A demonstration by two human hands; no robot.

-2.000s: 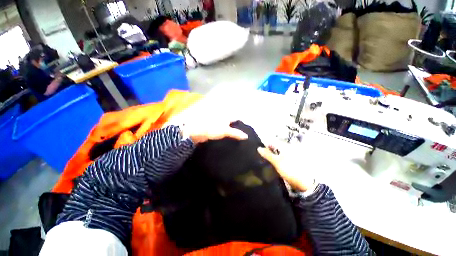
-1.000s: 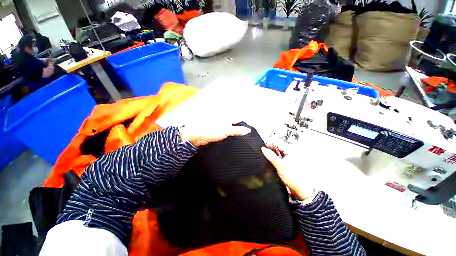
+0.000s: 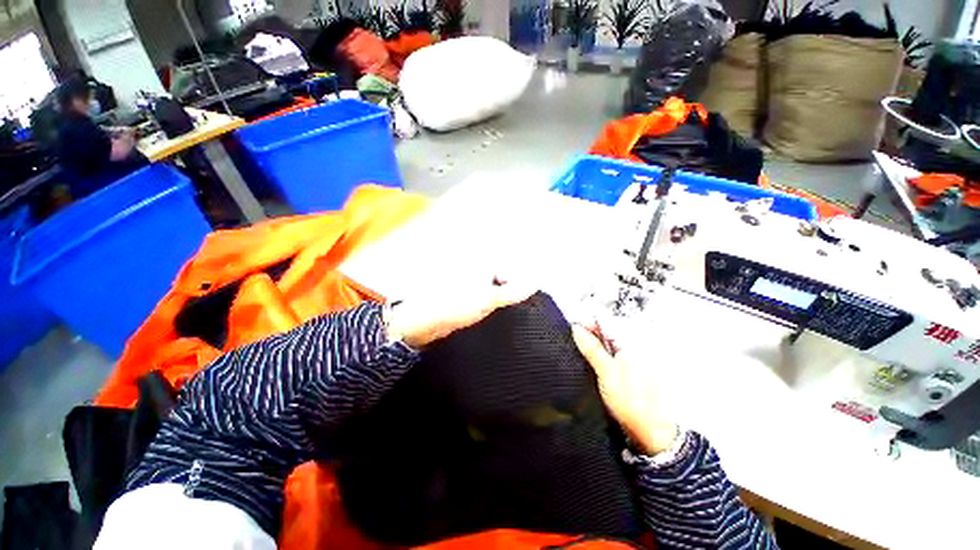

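The black mesh back panel point(image 3: 505, 397) lies over my lap and against the table edge, with a faint green-brown camouflage patch across its middle. My left hand point(image 3: 457, 314) is on its upper left edge, fingers along the top. My right hand point(image 3: 625, 389) holds its upper right edge, close to the needle area. The white sewing machine point(image 3: 752, 252) stands to the right with its screen lit. Orange cloth point(image 3: 306, 252) lies under and left of the panel. The undersides of the panel and my fingertips are hidden.
The white table point(image 3: 473, 220) spreads ahead and right. Blue bins point(image 3: 322, 156) stand at the left, and a blue crate point(image 3: 586, 177) is behind the machine. A person point(image 3: 91, 140) sits at another station. Black pieces point(image 3: 107, 440) lie at lower left. Tan sacks point(image 3: 833, 97) stand at the back.
The panel's top corner and my right hand sit slightly lower in view. The panel has shifted a little, its camouflage patch now fainter. Both hands stay on the same edges.
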